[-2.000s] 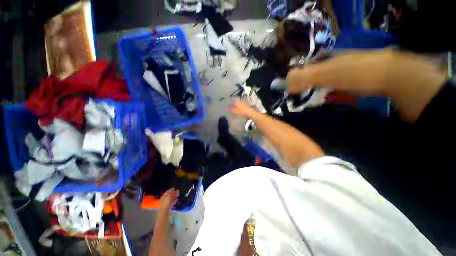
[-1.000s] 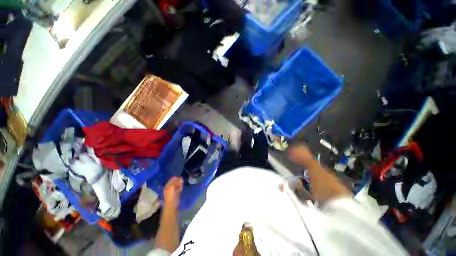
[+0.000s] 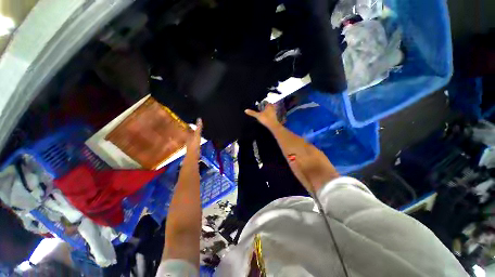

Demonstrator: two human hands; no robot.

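A large mass of black fabric fills the upper middle of the view. My left hand is at its lower left edge, in front of the right side of the stool. My right hand is at its lower right edge, with one digit stretched toward the left. Both hands seem to touch the black fabric, but their fingertips are blurred or lost against it, so I cannot tell whether either grips it. Dark material also shows below, between my forearms.
A stool with a brown top stands left. Red fabric lies over a blue crate holding white and grey pieces. A large blue tub and a smaller blue container are at the right. A pale table edge curves upper left.
The view has shifted. Both my hands have moved forward and are now at the black fabric, closer together. The stool looks larger, and blue containers now stand near my right hand.
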